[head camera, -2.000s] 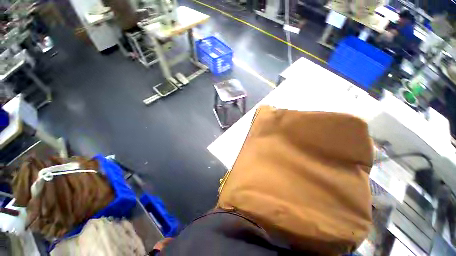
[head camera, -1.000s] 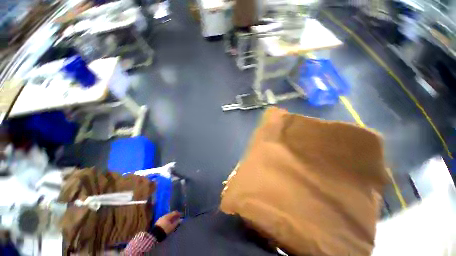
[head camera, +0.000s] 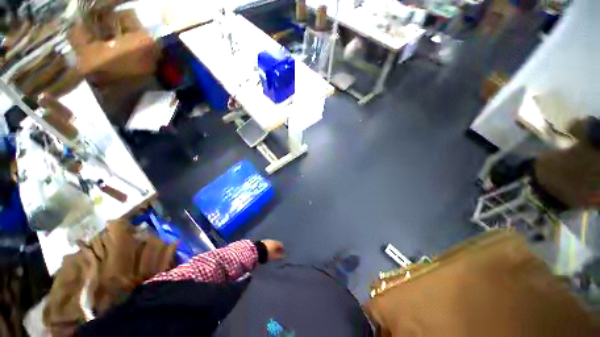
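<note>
A thick pile of tan-brown bag panels (head camera: 487, 289) lies at the wearer's right side, at the lower right of the view. Its near left edge shows a thin yellowish-gold line. My right hand does not show; the pile covers the place where that arm is. My left hand (head camera: 274, 249) hangs in front of the dark grey apron, over the floor, small and a little blurred, with a black cuff and red-and-white checked sleeve. Nothing shows in it, and I cannot tell how its fingers stand.
A blue bin (head camera: 235, 197) stands on the floor ahead. Brown bundled fabric (head camera: 112, 270) sits at the lower left beside a white machine table (head camera: 112, 158). Another white table (head camera: 224, 66) bears a blue box (head camera: 276, 76). A person's brown-clad part (head camera: 572, 168) is at the right.
The view has swung left, and the white table formerly beneath the pile has left the picture. The pile has moved to the lower right. My left arm now reaches further into view.
</note>
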